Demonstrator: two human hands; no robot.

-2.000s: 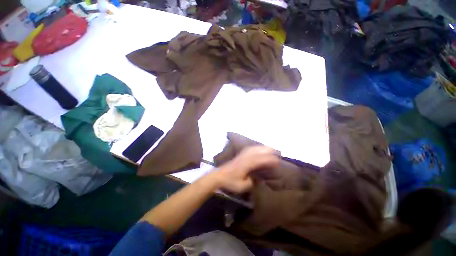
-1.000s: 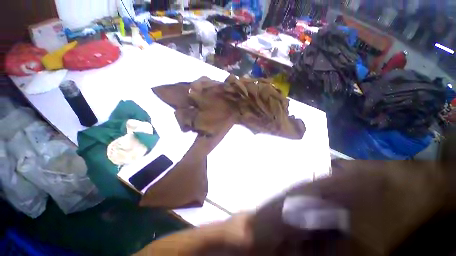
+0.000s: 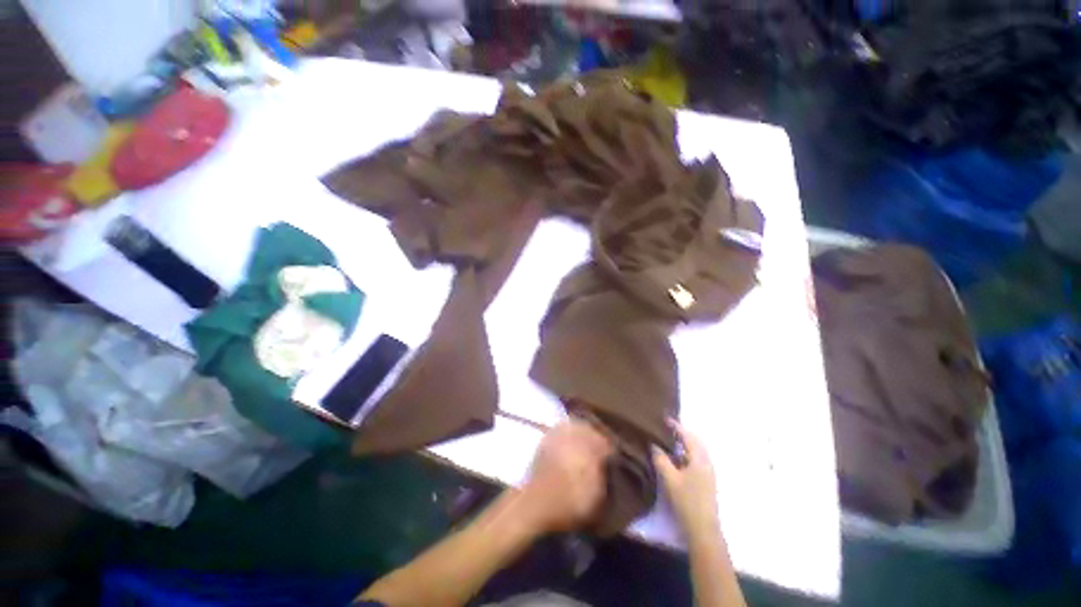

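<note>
A brown garment [image 3: 611, 350] lies on the white tabletop [image 3: 759, 474], its near end at the table's front edge. A small cream-yellow label [image 3: 680, 295] and a white loop [image 3: 743, 238] show on its far part. My left hand [image 3: 569, 474] is closed on the near end of the brown garment. My right hand [image 3: 685, 465] is at the right side of the same end, with a small dark or shiny thing at its fingertips. Whether that is a tool I cannot tell. The brown garment pile [image 3: 486, 178] lies beyond, touching the garment.
A black phone [image 3: 365, 377], a green-and-cream cloth [image 3: 279, 332], a dark flask [image 3: 162, 262] and red bundles [image 3: 172, 136] are on the left of the table. A white tub [image 3: 996, 498] of brown garments stands at the right. Grey-white plastic bags [image 3: 130, 403] hang at the left.
A brown garment, blurred close to the camera a second ago, now lies on the table with its label showing. Both hands are now at its near end. The view has tilted down.
</note>
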